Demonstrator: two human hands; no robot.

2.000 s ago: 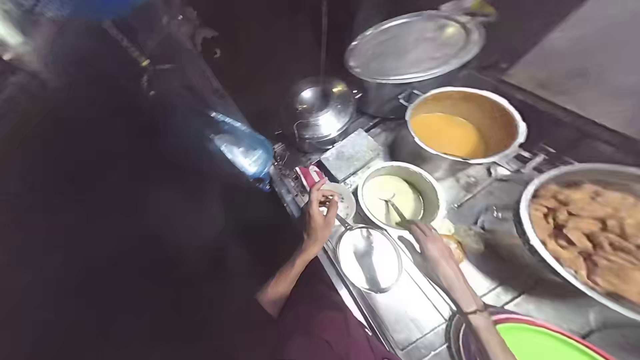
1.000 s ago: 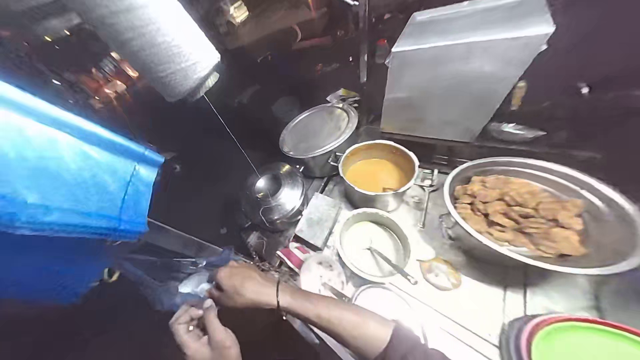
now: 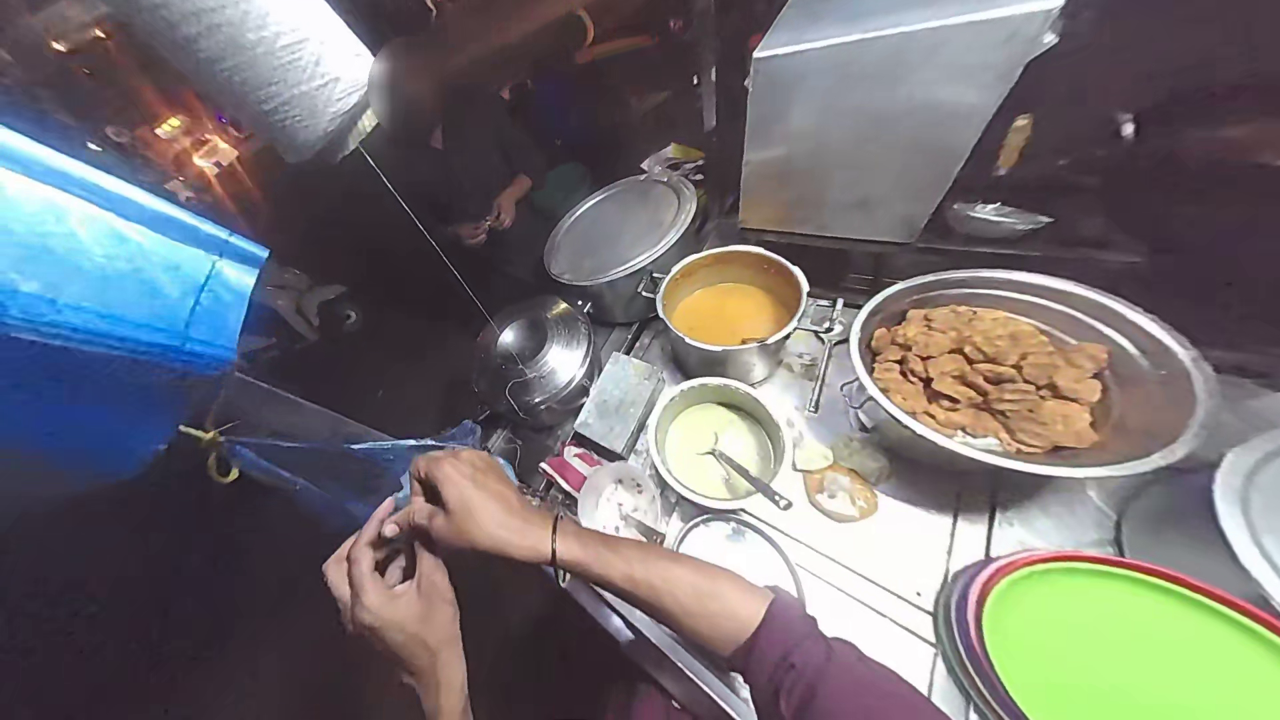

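Note:
My right hand [image 3: 480, 505], with a dark bracelet at the wrist, reaches across to the left and pinches the edge of a clear bluish plastic bag [image 3: 340, 455] tied up beside the counter. Just below it my left hand [image 3: 400, 590] has its fingers curled close to the right fingertips; whether it holds anything is hidden. Right of the hands stand a small white bowl [image 3: 612, 492] with a spoon and a steel pot of pale creamy liquid [image 3: 700, 445] with a ladle resting in it. Behind is a pot of orange-brown curry [image 3: 732, 312].
A large steel basin [image 3: 1165, 425] holds fried brown pieces. Stacked coloured plates [image 3: 1130, 640] are at the lower right. A lidded pot [image 3: 622, 230], a shiny steel vessel [image 3: 540, 350] and a metal box [image 3: 870, 130] stand behind. Another person's hands [image 3: 500, 212] show farther back.
My right hand has left the spoon in the creamy pot and moved left to the plastic bag. My left hand has come away from the small white bowl. The view has shifted considerably.

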